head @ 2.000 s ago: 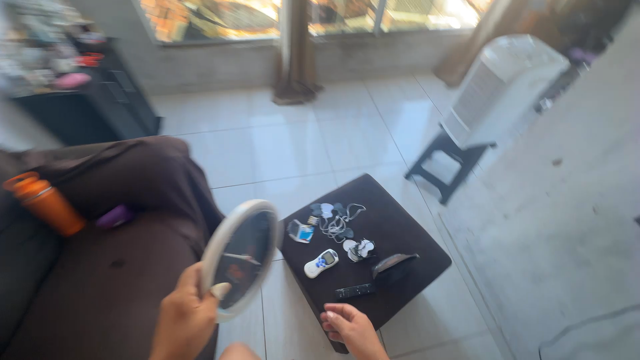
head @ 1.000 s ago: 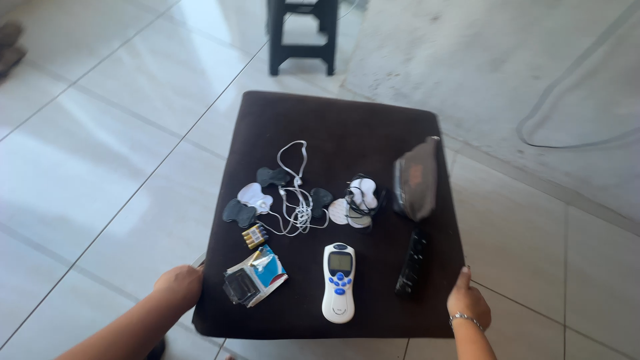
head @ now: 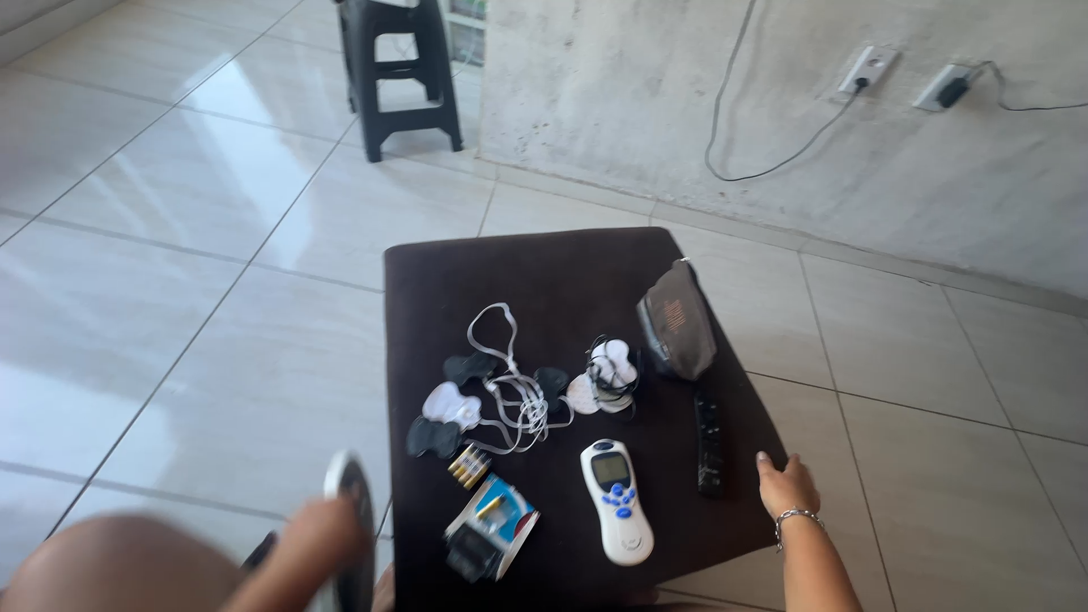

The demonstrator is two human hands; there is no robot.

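My left hand (head: 327, 531), blurred, grips a white-rimmed round object (head: 347, 484), seen nearly edge-on, left of a dark cloth-covered ottoman (head: 527, 263). My right hand (head: 789, 489), with a bracelet at the wrist, touches the ottoman's right edge. On top lie a white handheld device with a screen and blue buttons (head: 618, 501), electrode pads with white cords (head: 527, 408), white pads wound in black cable (head: 610, 374), small batteries (head: 470, 465), an opened blister pack (head: 508, 518), a black remote control (head: 709, 442) and a grey zip pouch (head: 680, 323).
A dark plastic stool (head: 408, 76) stands on the tiled floor beyond the ottoman. Cables hang from wall outlets (head: 869, 68) on the bare grey wall at the upper right. A knee (head: 127, 565) shows at the lower left.
Both hands were on the ottoman's sides one second ago. The left is now off it, holding the round object, which it also held two seconds ago. The view has shifted.
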